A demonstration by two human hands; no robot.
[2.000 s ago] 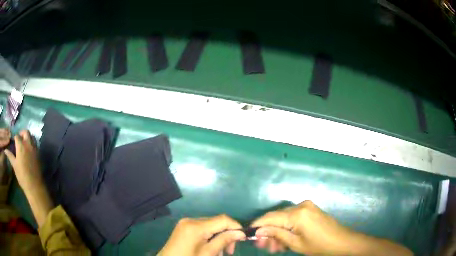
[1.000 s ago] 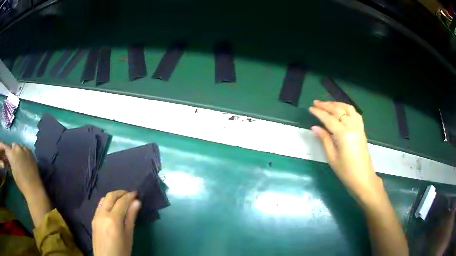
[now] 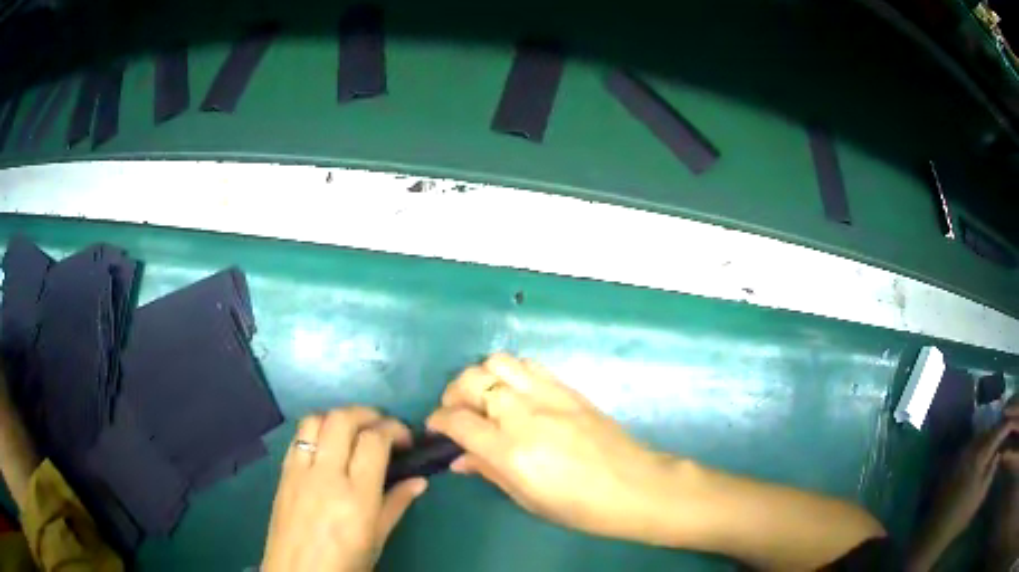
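A dark piece (image 3: 422, 460) is held between my two hands over the green tabletop, low in the middle of the view. My left hand (image 3: 341, 486) grips its left end, with fingers on top and the thumb below. My right hand (image 3: 531, 436) grips its right end with the fingertips. The fingers cover most of the piece, so its fold cannot be made out. A fanned stack of dark blanks (image 3: 190, 369) lies on the tabletop to the left of my left hand.
A dark green belt (image 3: 447, 134) with several narrow dark sleeves (image 3: 531, 95) lies beyond a scuffed white rail (image 3: 536, 229). A yellow sleeve (image 3: 65, 520) of a person is at lower left. A white block (image 3: 921, 388) and another person's hands (image 3: 972, 486) are at right.
My right hand has come back from above the rail, and my left hand has left the stack. Both now hold a dark piece. A slanted sleeve lies on the belt where my right hand was. The view has shifted.
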